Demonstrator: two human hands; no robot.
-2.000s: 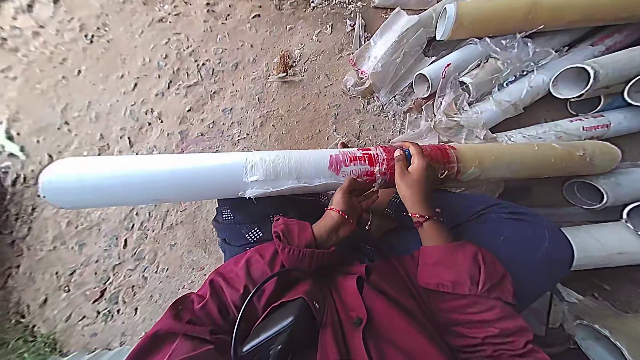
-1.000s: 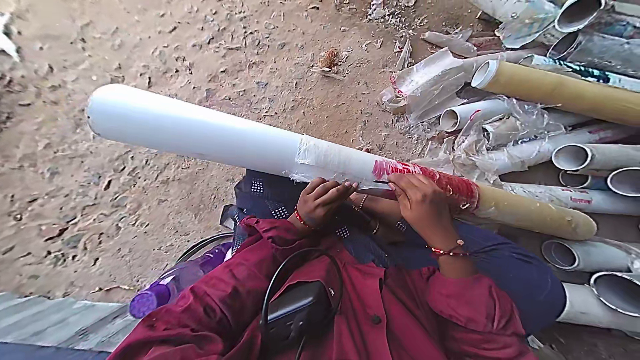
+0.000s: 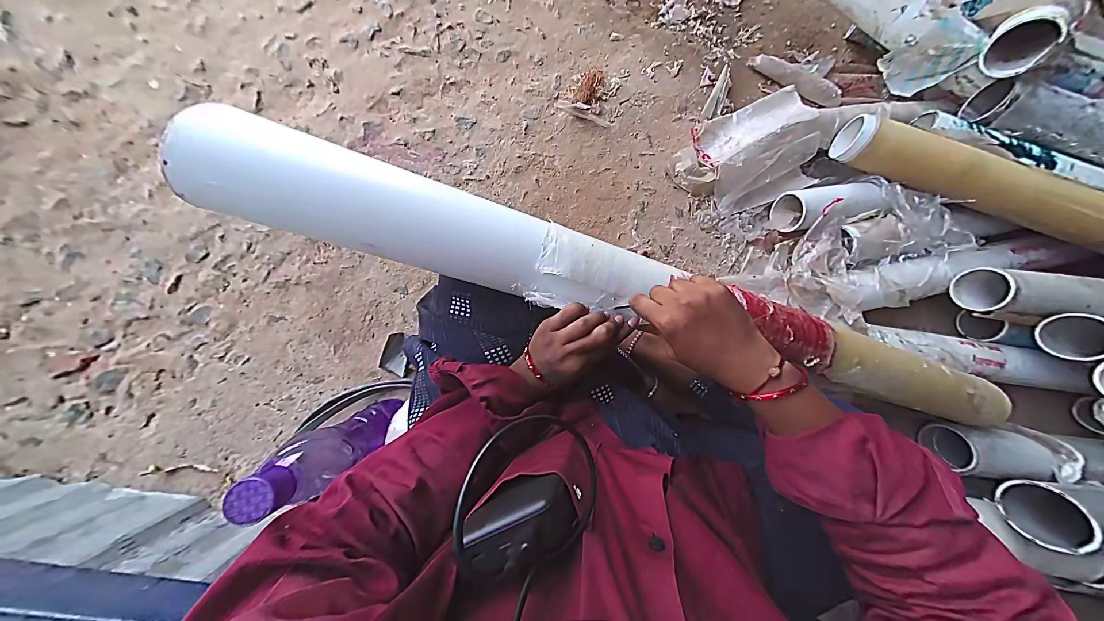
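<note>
A long tube lies slantwise across my lap, with a smooth white part (image 3: 345, 194), a rough whitish patch (image 3: 595, 259), a red printed band (image 3: 789, 328) and a tan end (image 3: 918, 375). My left hand (image 3: 573, 345) is at the tube's near side by the patch, its fingers bent and pinched at the edge. Over the tube beside it, my right hand (image 3: 703, 328) pinches a thin dark tool, whose kind I cannot tell. The fingertips of both hands nearly meet. What my left fingers pinch is too small to make out.
Several tubes (image 3: 983, 172) and torn plastic film (image 3: 759, 142) lie piled on the right. A purple bottle (image 3: 319, 457) is at my left side, above a grey ridged surface (image 3: 103, 526). A black device (image 3: 522, 526) with a cable rests on my chest. Stony ground (image 3: 302, 285) lies beyond.
The tube has gone from nearly level to slanting, its white end farther up. My hands have shifted from the red band toward the whitish patch. The view has moved somewhat.
</note>
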